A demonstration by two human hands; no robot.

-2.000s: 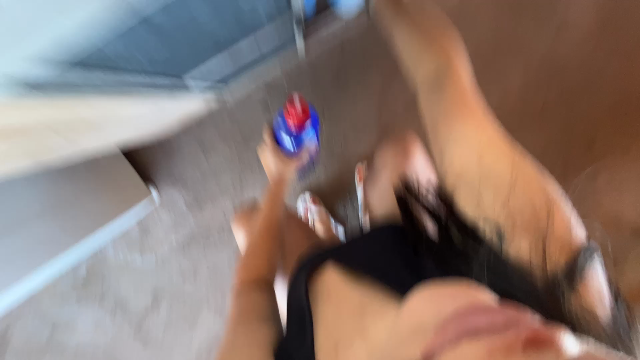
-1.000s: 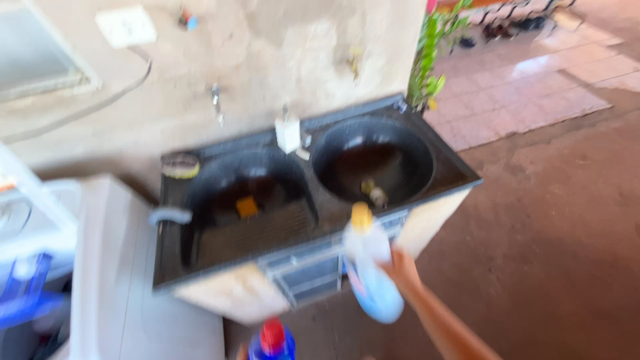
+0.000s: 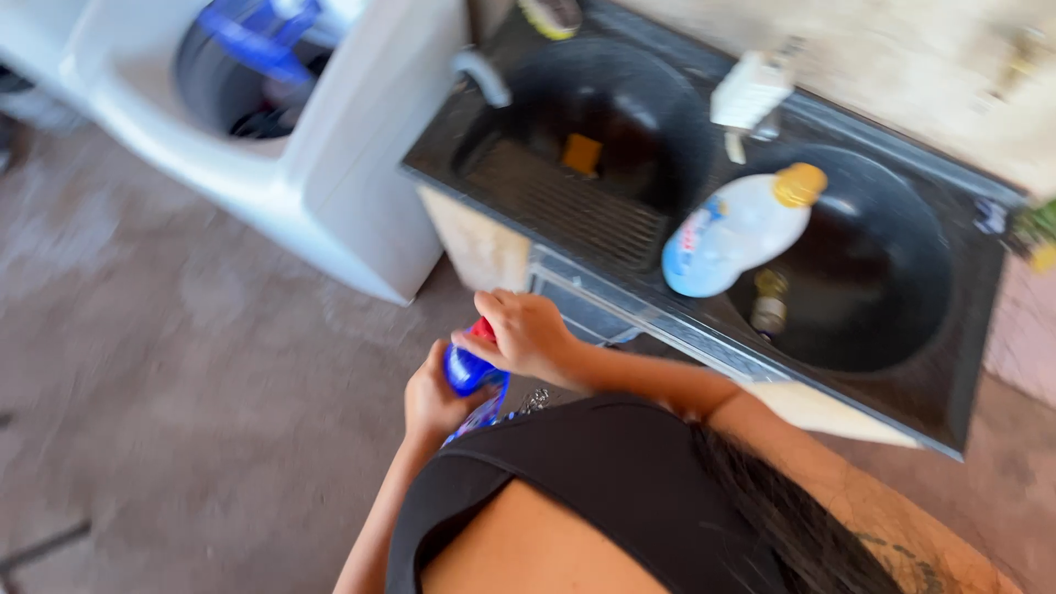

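Observation:
My left hand is wrapped round the body of a blue plastic bottle in front of my torso. The fingers of my right hand close on that bottle's red cap. Beyond them a second plastic bottle, white and light blue with a yellow cap, stands on the black double sink, between the two basins near the front edge. Neither hand touches it.
A white washing machine with blue cloth in its open drum stands left of the sink. An orange sponge lies in the left basin, a small bottle in the right. A white box-shaped container stands behind, between the basins.
My right hand has let go of the white and light-blue bottle, which now stands on the sink, and has come to the red cap of the blue bottle. The view has swung down.

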